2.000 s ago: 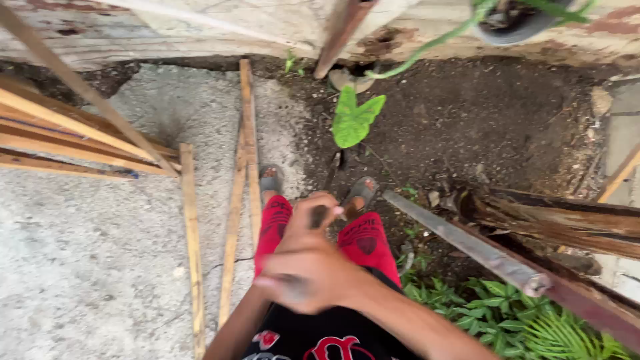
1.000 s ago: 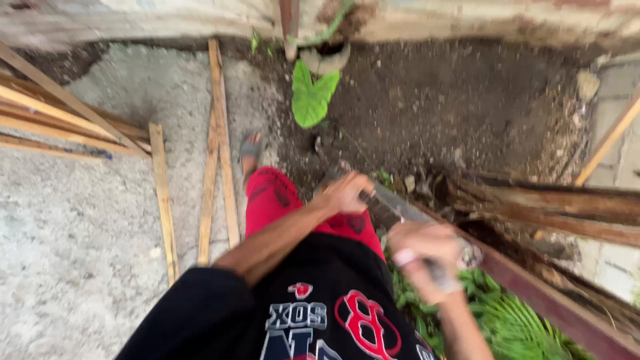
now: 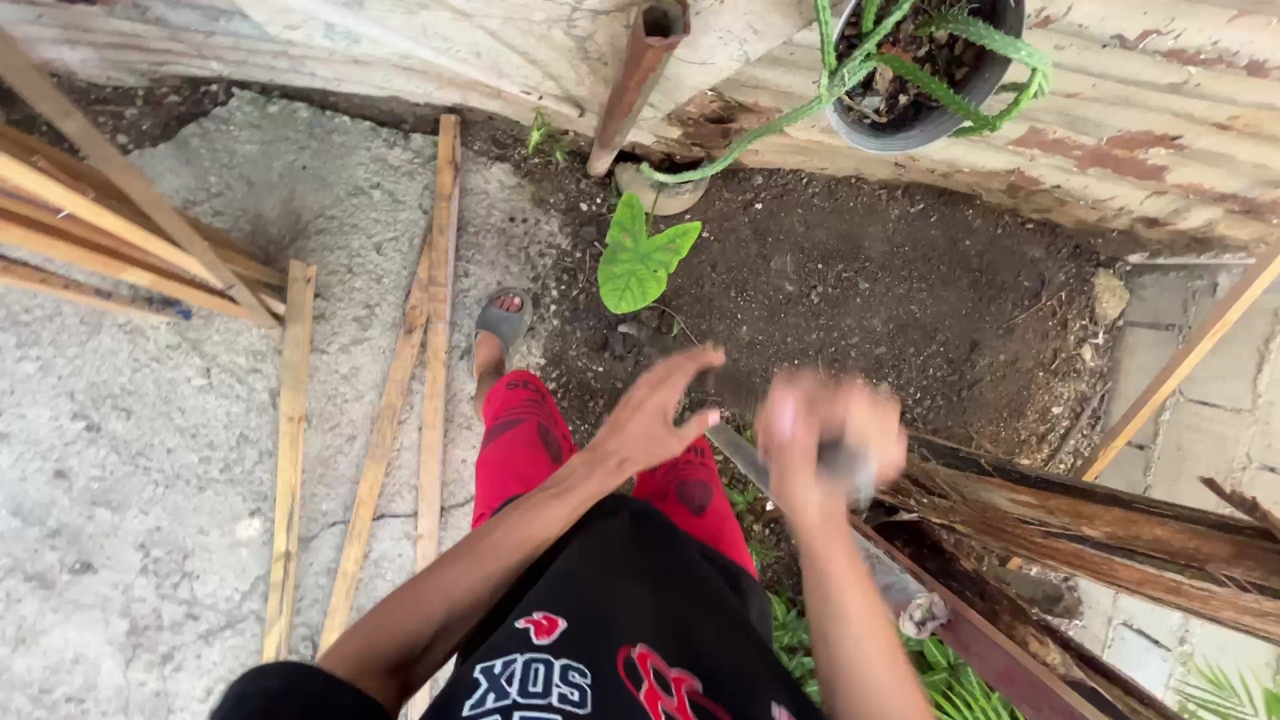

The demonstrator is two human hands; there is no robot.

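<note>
My left hand (image 3: 655,410) is over my knees, fingers and thumb spread, holding nothing that shows. To its right, my right hand (image 3: 825,430) is blurred by motion, its fingers closed around the grey grip of a tool (image 3: 848,468). A dark, blurred streak lies between the hands; whether it is part of that tool I cannot tell. Below and beside the hands, a long flat metal bar (image 3: 745,460) slants down to the right. A green lobed leaf (image 3: 640,255) of a small plant stands above my left hand, over dark bare soil (image 3: 850,290).
Wooden strips (image 3: 435,330) lie on the concrete (image 3: 180,450) at left, beside a stack of lumber (image 3: 110,220). A rusty pipe (image 3: 640,85) and a potted cactus-like plant (image 3: 925,130) are by the corrugated wall. Split trunk pieces (image 3: 1090,520), a red-brown beam (image 3: 970,640) and pavers are at right.
My hands were close together over my legs two seconds ago. One second ago my left hand was near the upper end of the metal bar; now it is spread, left of my right hand.
</note>
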